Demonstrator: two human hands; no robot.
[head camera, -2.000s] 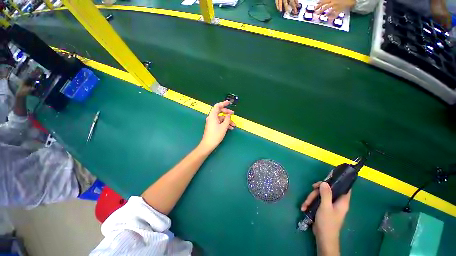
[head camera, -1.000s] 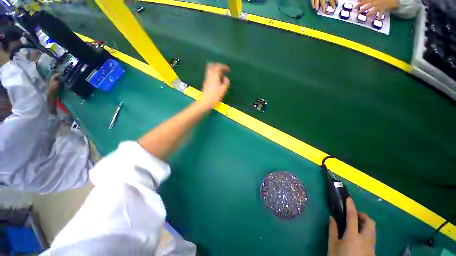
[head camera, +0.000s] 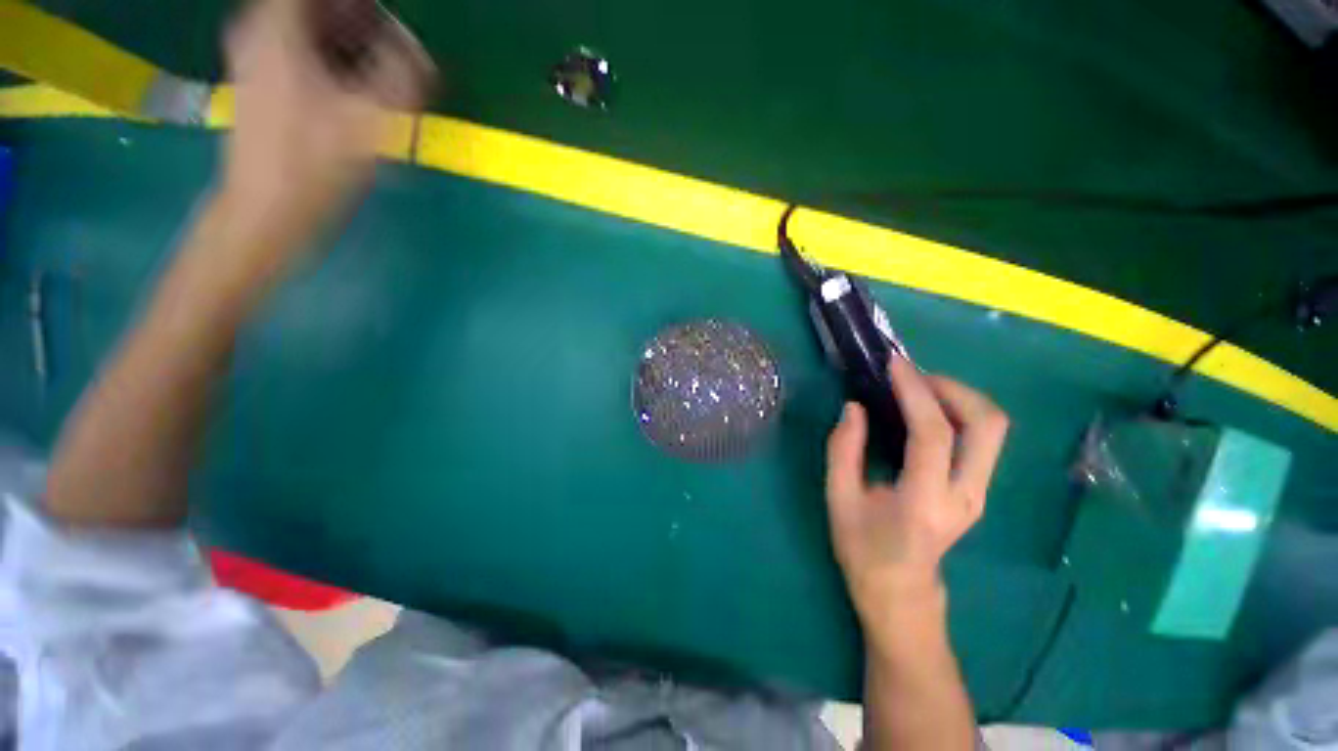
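My left hand (head camera: 301, 140) is strongly blurred over the yellow line at the upper left. Something dark shows by its fingers, but I cannot tell whether it is held. My right hand (head camera: 917, 484) is closed around the black electric screwdriver (head camera: 858, 345), which lies low over the mat with its cord end towards the yellow line. My palm and fingers hide its front part. A small dark unit with glints (head camera: 583, 78) lies on the dark green strip beyond the line. A round dish full of tiny silvery screws (head camera: 707, 390) stands left of the screwdriver.
The yellow edge (head camera: 646, 198) crosses the view, with a yellow bar (head camera: 74, 59) at upper left. A pale green box (head camera: 1225, 536) and a crinkled clear bag (head camera: 1108, 452) are at right. A thin pen-like tool (head camera: 40, 330) lies at far left.
The view has turned and shifted. My left hand has drawn back from over the strip to the yellow line. My right hand still holds the screwdriver. The unit remains on the strip.
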